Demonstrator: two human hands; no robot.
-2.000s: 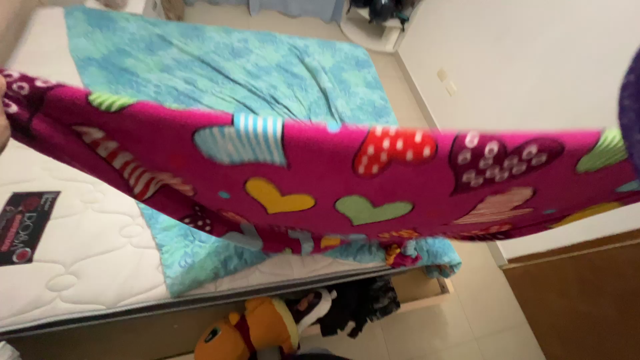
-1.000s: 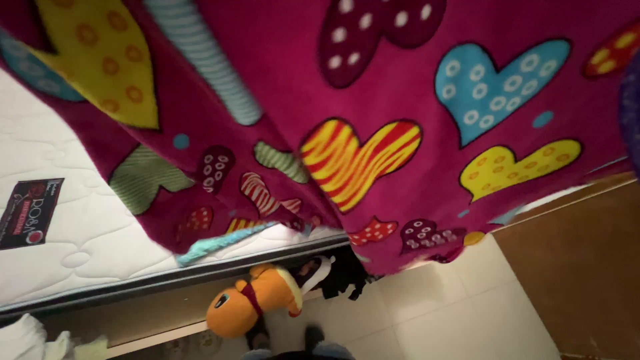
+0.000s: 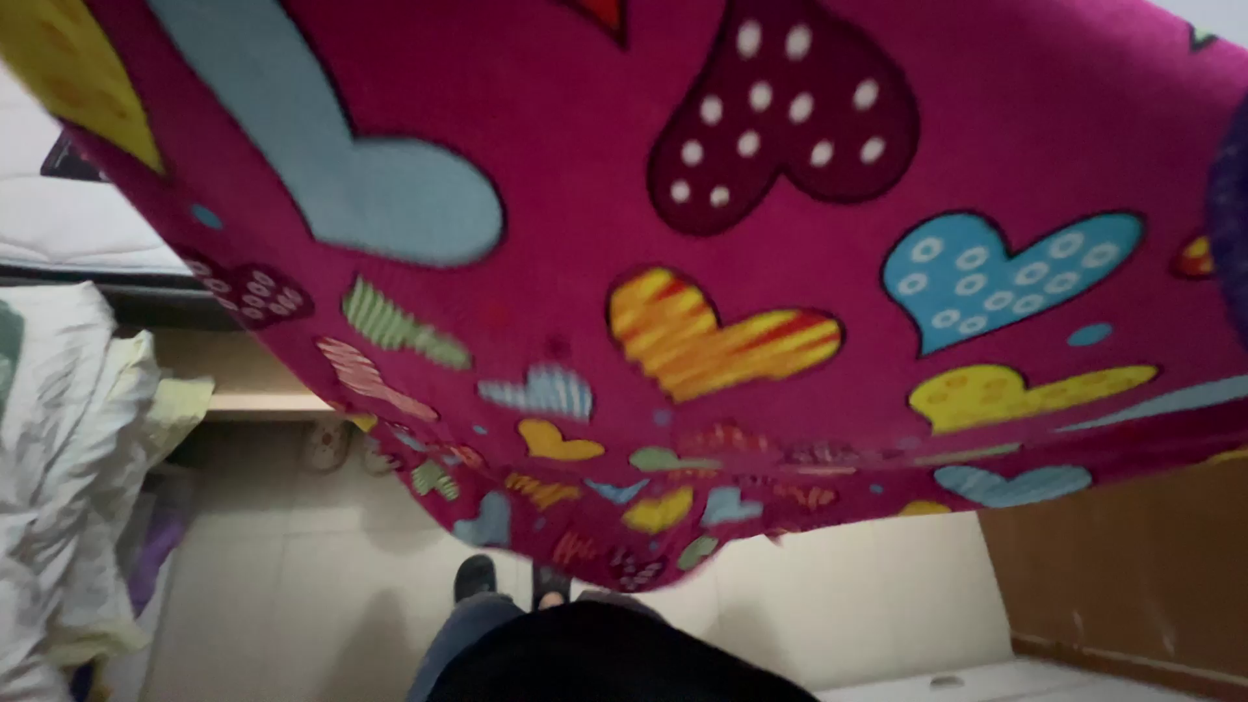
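Note:
A magenta fleece blanket printed with colourful hearts fills most of the head view. It hangs spread across the upper frame, and its lower folds sag above the floor near my feet. Neither my left hand nor my right hand shows; the blanket's upper side edges run out of the frame. At the right border a strip of dark purple fabric is visible, cut off by the edge of the frame.
A white mattress on a bed base is at the left, partly behind the blanket. Rumpled pale bedding lies at the lower left. Tiled floor surrounds my shoes. A brown wooden panel stands at the right.
The blanket was a narrower band two seconds ago and now hangs much lower and wider. The turquoise bedcover and orange plush toy seen earlier are out of sight. The view has shifted.

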